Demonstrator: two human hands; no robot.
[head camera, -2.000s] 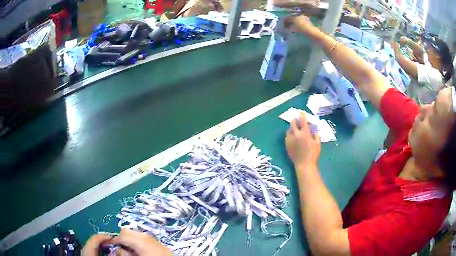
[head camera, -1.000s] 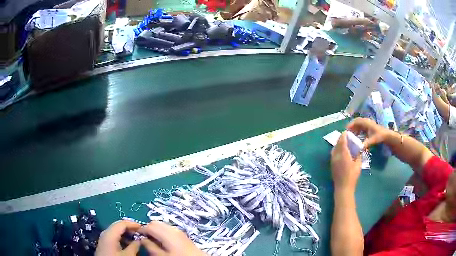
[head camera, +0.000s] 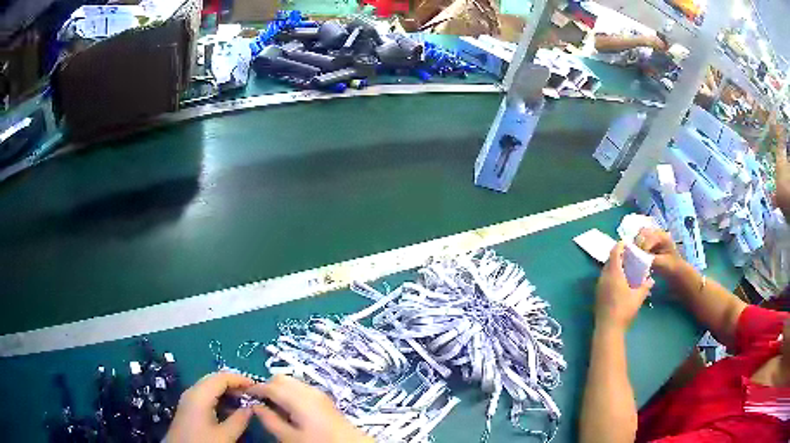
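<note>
My left hand (head camera: 206, 414) and my right hand (head camera: 301, 414) are close together at the bottom edge, partly cut off. Their fingers pinch a small dark item with a shiny bit (head camera: 248, 401); it looks like a black cable, but the fingers hide most of it. A tangled pile of black cables (head camera: 143, 394) with silver and white ends lies left of my left hand. Pale wrist straps (head camera: 485, 324) lie in a fanned heap to the right, with a looser heap (head camera: 333, 359) beside my right hand.
An upright retail box (head camera: 505, 147) with its flap up stands on the green belt (head camera: 303, 190), beyond the pale edge strip (head camera: 329, 275). Another box (head camera: 619, 140) is behind the post (head camera: 663, 112). A neighbour in red (head camera: 728, 381) holds white papers (head camera: 637, 262) at right.
The view has swung right since the first frame. The upright box has moved left along the belt, and another box shows behind it. My hands stay together at the small item; the neighbour now handles papers two-handed.
</note>
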